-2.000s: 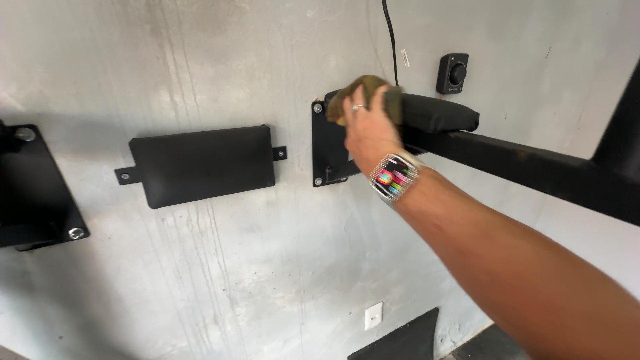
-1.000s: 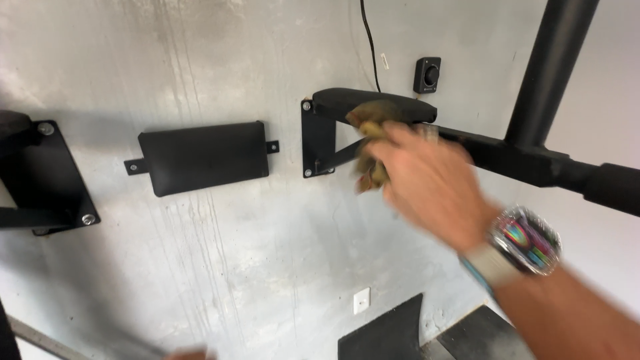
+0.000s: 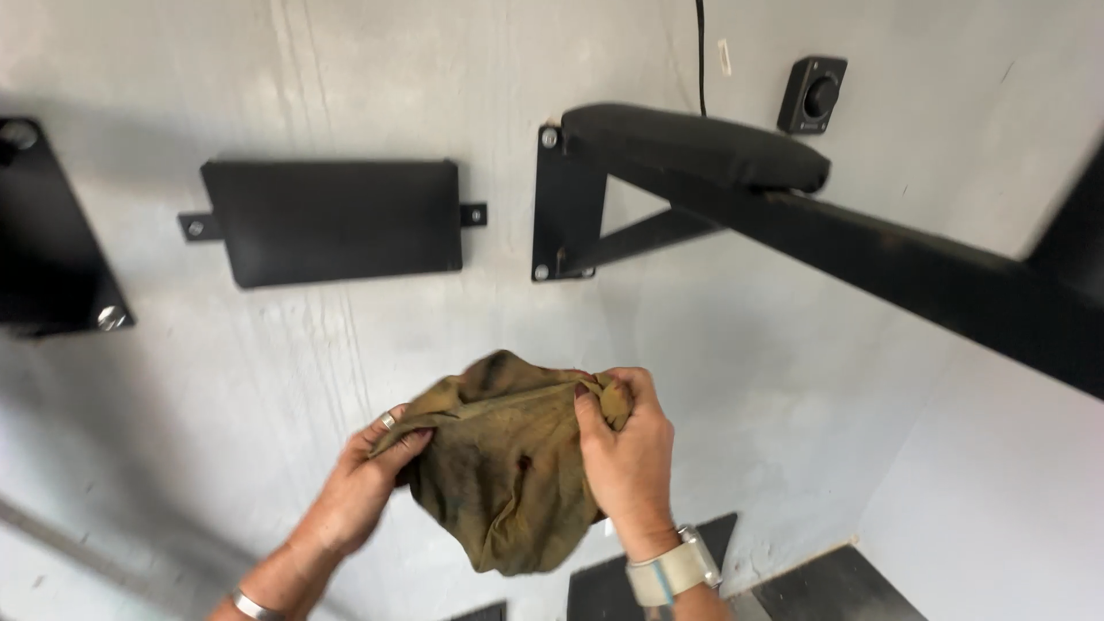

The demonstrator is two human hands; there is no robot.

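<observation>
A stained olive-brown cloth rag (image 3: 509,474) hangs spread between both hands, low in the middle of the view. My left hand (image 3: 366,470), with a ring and a metal bracelet at the wrist, pinches its left edge. My right hand (image 3: 630,440), with a watch on a pale band, grips the rag's upper right corner. Above the hands, a padded black armrest (image 3: 690,142) sits on a black metal arm (image 3: 897,259) bolted to the wall by a plate (image 3: 565,207). Left of that plate, a black back pad (image 3: 336,224) is fixed to the wall by side tabs.
Another black bolted plate (image 3: 52,233) is at the far left. A black control box with a knob (image 3: 818,97) and a hanging black cable (image 3: 700,60) are at upper right on the grey wall. Dark flat panels (image 3: 837,586) lie low at the right.
My right hand has come down from the padded armrest with the rag. My left hand, barely visible at the bottom edge one second ago, now holds the rag too, and the bunched rag is opened out.
</observation>
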